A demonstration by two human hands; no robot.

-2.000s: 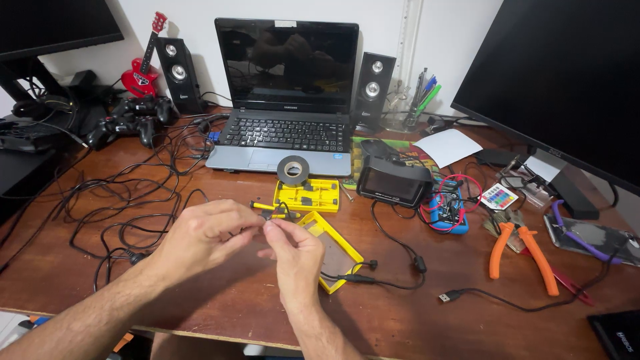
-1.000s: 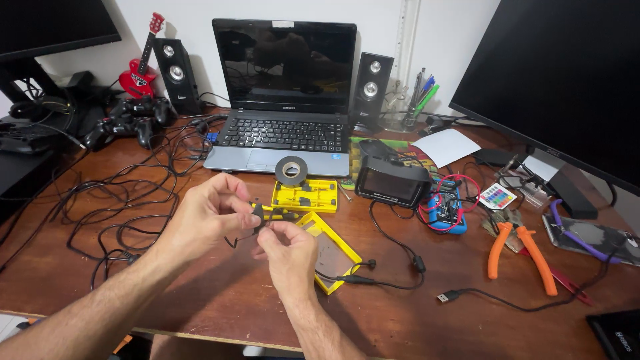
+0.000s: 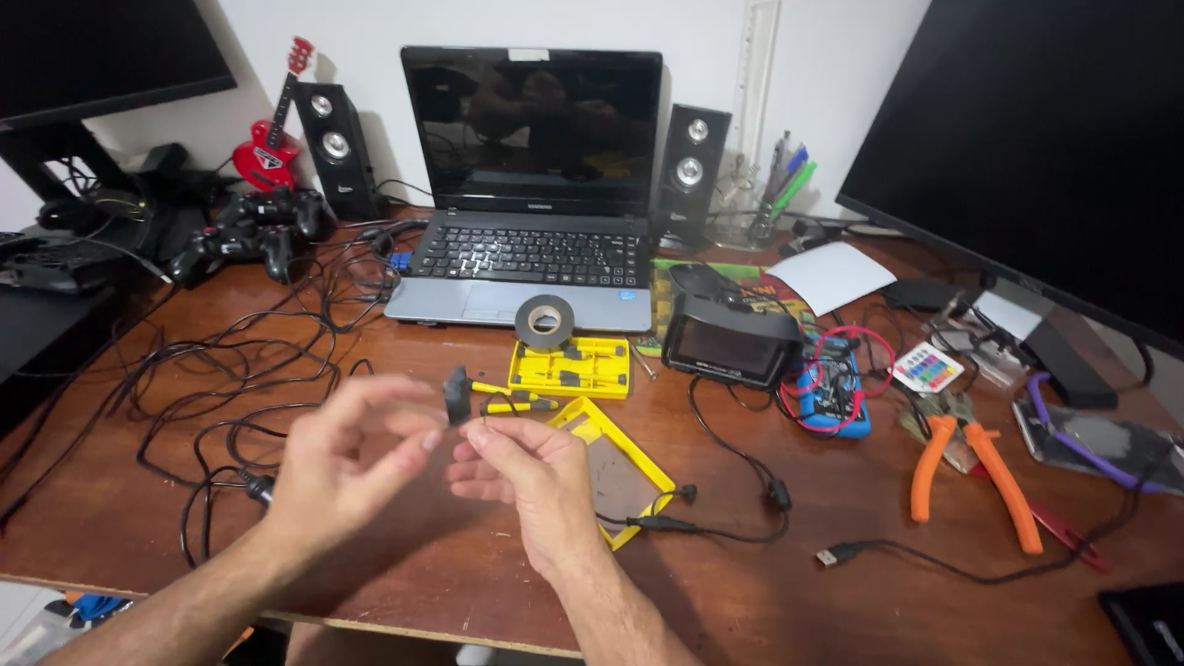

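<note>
My right hand (image 3: 532,472) pinches a thin dark cable between thumb and fingertips. Just above those fingertips is a small black plastic part (image 3: 457,396), which seems joined to the cable. My left hand (image 3: 356,462) is beside it with thumb and fingers apart, holding nothing that I can see. Behind my hands lie yellow-and-black precision screwdrivers (image 3: 523,403) and a yellow screwdriver case (image 3: 571,370). A roll of black electrical tape (image 3: 545,321) leans at the laptop's front edge. The yellow-framed case lid (image 3: 634,444) lies partly behind my right hand.
A laptop (image 3: 523,268) stands at the back between two speakers. Tangled black cables (image 3: 250,370) spread over the left. On the right are a boxy black device with a screen (image 3: 731,342), a blue multimeter (image 3: 832,393), orange-handled pliers (image 3: 971,462) and a USB plug (image 3: 837,554).
My left hand has moved left and opened away from the small black part, which now shows above my right fingertips. The things on the table have stayed in place.
</note>
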